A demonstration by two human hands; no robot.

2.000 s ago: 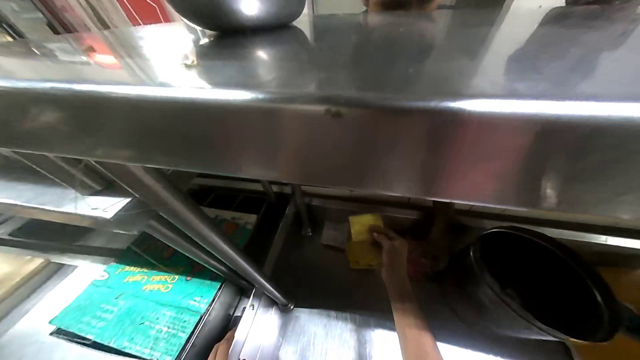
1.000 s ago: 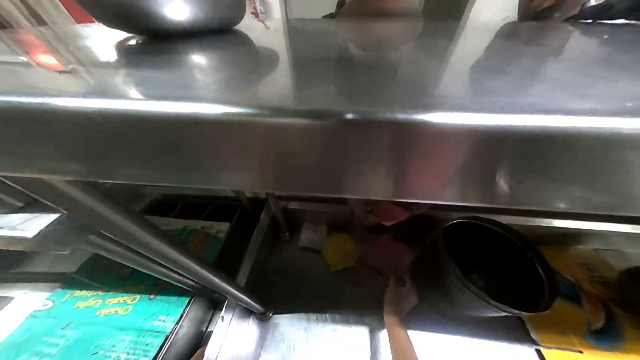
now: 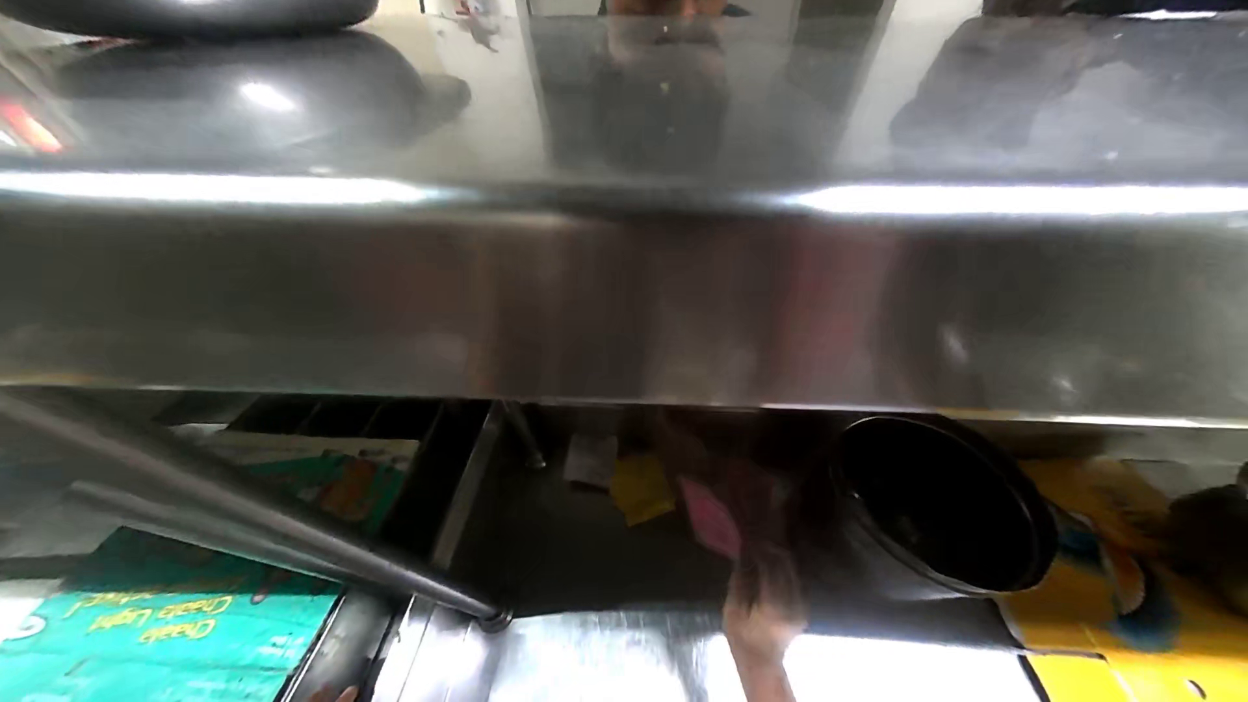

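Note:
Under the steel counter, my right hand (image 3: pixel 765 604) reaches over a dark lower shelf, blurred, at a pink packet or cloth (image 3: pixel 712 517); whether the fingers grip it I cannot tell. Left of the pink piece lie a yellow packet or cloth (image 3: pixel 642 489) and a whitish piece (image 3: pixel 591 460). A large dark round pot (image 3: pixel 946 507) stands tilted in view just right of the hand. Only fingertips of my left hand (image 3: pixel 336 694) show at the bottom edge, beside the metal shelf edge; what they touch is hidden.
The steel counter (image 3: pixel 624 302) spans the view above my hands, with a dark rounded vessel (image 3: pixel 185 15) on top. A metal tube leg (image 3: pixel 292 517) slants down at left. Green printed sheeting (image 3: pixel 195 634) lies lower left, yellow printed packaging (image 3: pixel 1150 624) lower right.
Two seconds ago my right hand was at the yellow piece; it has since moved right, away from it, to beside the pot. The view has shifted, and the counter fills more of it.

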